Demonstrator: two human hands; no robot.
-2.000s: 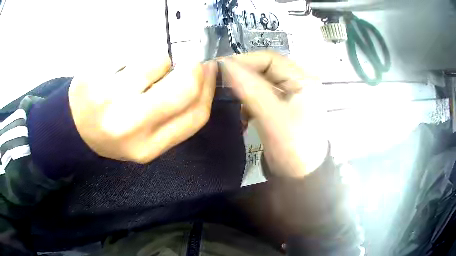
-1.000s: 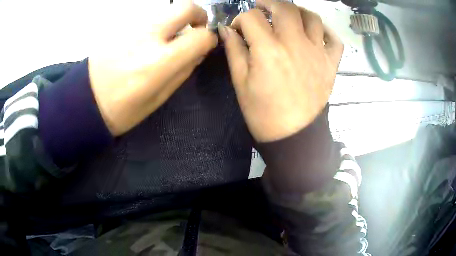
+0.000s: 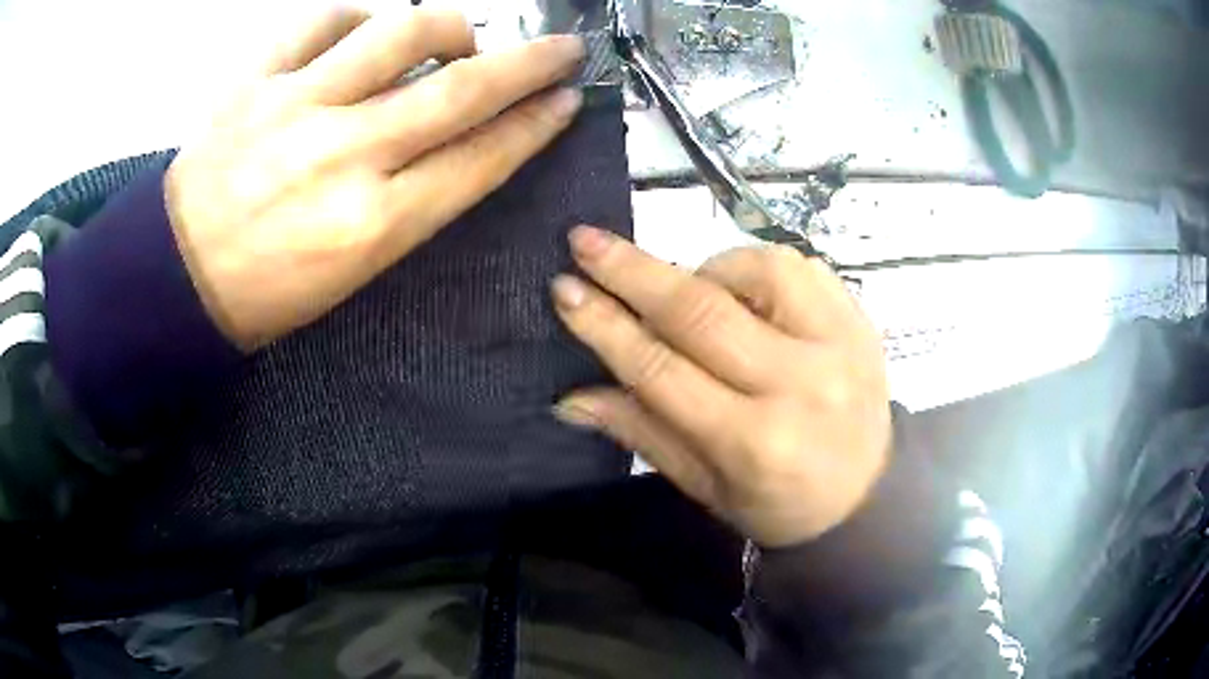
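A dark, finely ribbed cloth panel reaches from the needle area down across the lap. A small greyer strip shows at its top edge. My left hand lies flat on the panel's upper left, two fingertips by the strip, holding nothing visibly. My right hand is palm down, its fingertips spread on the panel's right part. A thin slanting metal arm runs from the needle area down to my right hand's curled fingers; whether they touch it I cannot tell. The presser foot area is cut off at the top edge.
A shiny metal plate lies right of the cloth's top. A cream ribbed knob and green loop handles are at the upper right. Dark, shiny crumpled material is at the far right. Glare washes out the upper left.
My right hand has moved down and right, away from the needle area, to lie on the panel. My left hand has flattened on the cloth. The slanting metal arm now shows in full.
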